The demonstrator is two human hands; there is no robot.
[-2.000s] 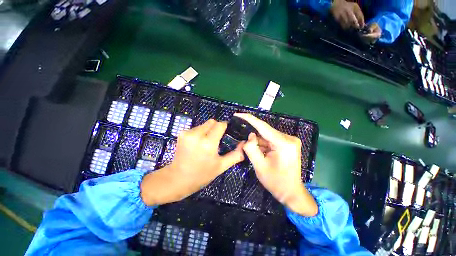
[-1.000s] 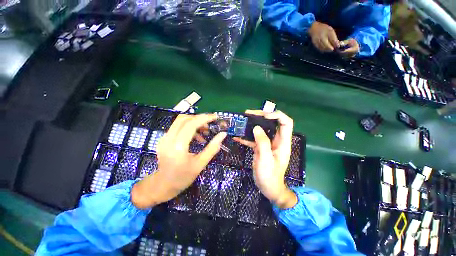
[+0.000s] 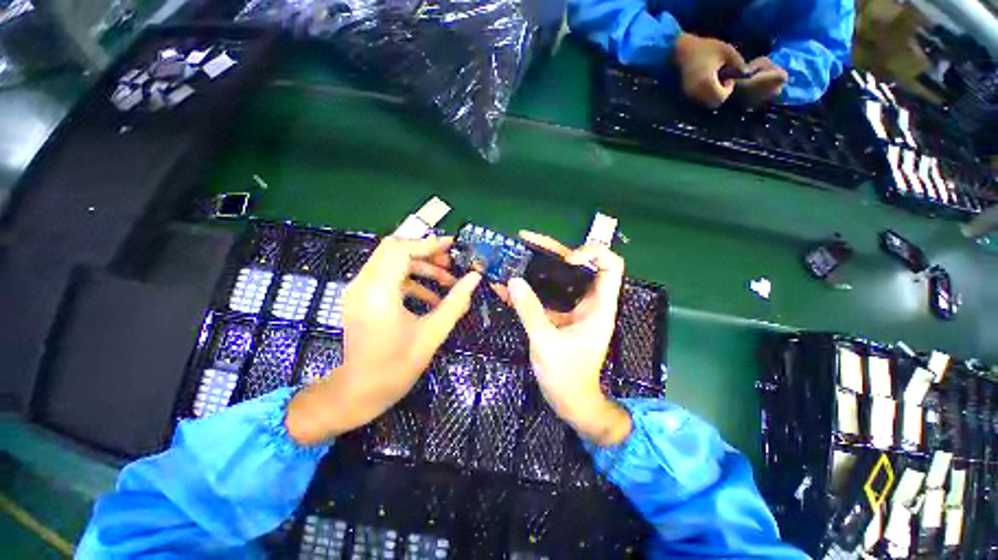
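Note:
A blue-green circuit board [image 3: 498, 256] with silver parts shows at the left part of a black phone housing [image 3: 560, 282]. My left hand [image 3: 389, 317] holds the board end between thumb and fingers. My right hand [image 3: 580, 339] grips the black right end, thumb on the near edge. Both hands are above a glossy black component tray [image 3: 487, 410]. Pale keypads [image 3: 293, 298] lie in its left pockets. Whether the board sits fully in the housing, I cannot tell.
Two pale display modules lie beyond the tray, one at the left [image 3: 425, 217], one at the right [image 3: 602, 229]. A parts tray [image 3: 815, 383] with white pieces is at right. Matte black trays [image 3: 120, 350] are at left. A plastic bag [image 3: 460, 77] and a co-worker's hands [image 3: 722, 72] are at the far side.
The phone has turned from mostly dark to showing its blue-green board. In the last second it has shifted slightly left and tilted, its right end lower. Both hands remain on it.

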